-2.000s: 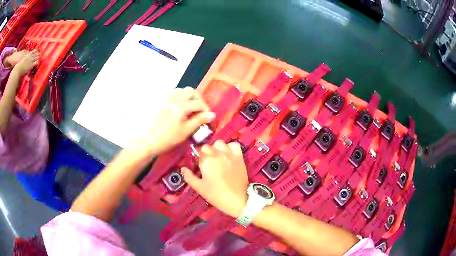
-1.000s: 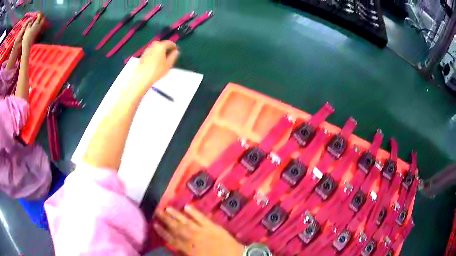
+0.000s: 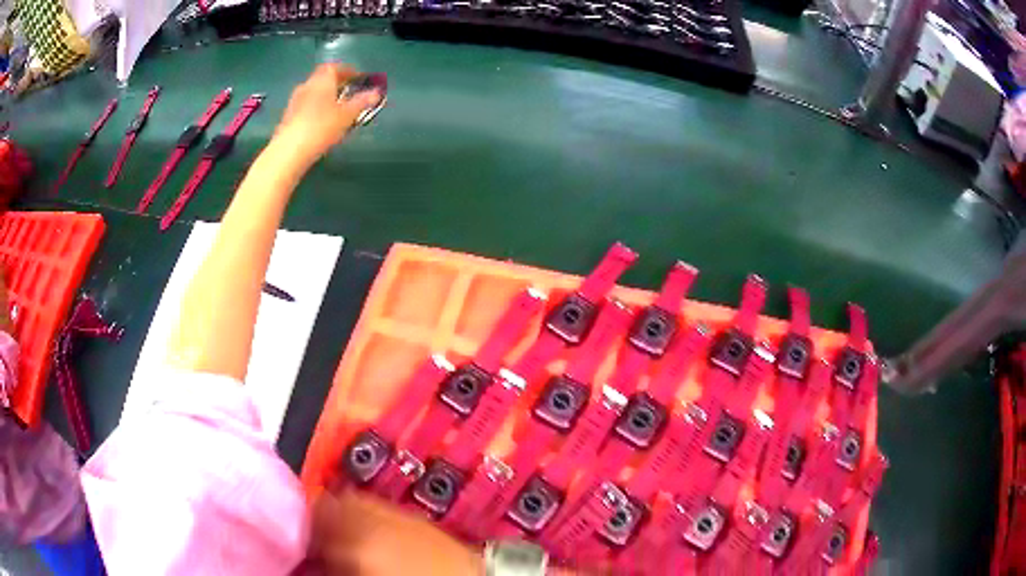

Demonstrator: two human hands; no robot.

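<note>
My left hand [image 3: 326, 110] reaches far over the green top, closed around a small dark object with a shiny edge, which looks like a smartwatch [image 3: 365, 88]; its strap is mostly hidden. My right hand [image 3: 388, 542] is blurred at the near left of the orange tray, partly cut off by the bottom edge; its fingers and any hold are unclear. Many smartwatches [image 3: 560, 402] with dark red straps lie face down in the orange tray [image 3: 388, 250]. Empty pockets show at its upper left. Several more watches [image 3: 216, 146] lie singly on the green top at left.
A white paper sheet [image 3: 302, 261] lies left of the tray, with a pen [image 3: 278, 293] partly behind my left forearm. Another orange tray [image 3: 51, 264] and red straps [image 3: 70, 377] are at left. A black tray [image 3: 585, 39] is opposite. A grey post [image 3: 894, 56] stands at right.
The view has shifted. My left hand moved from the tray across the paper to the far green top, where fewer watches lie. My right hand moved toward the tray's near left.
</note>
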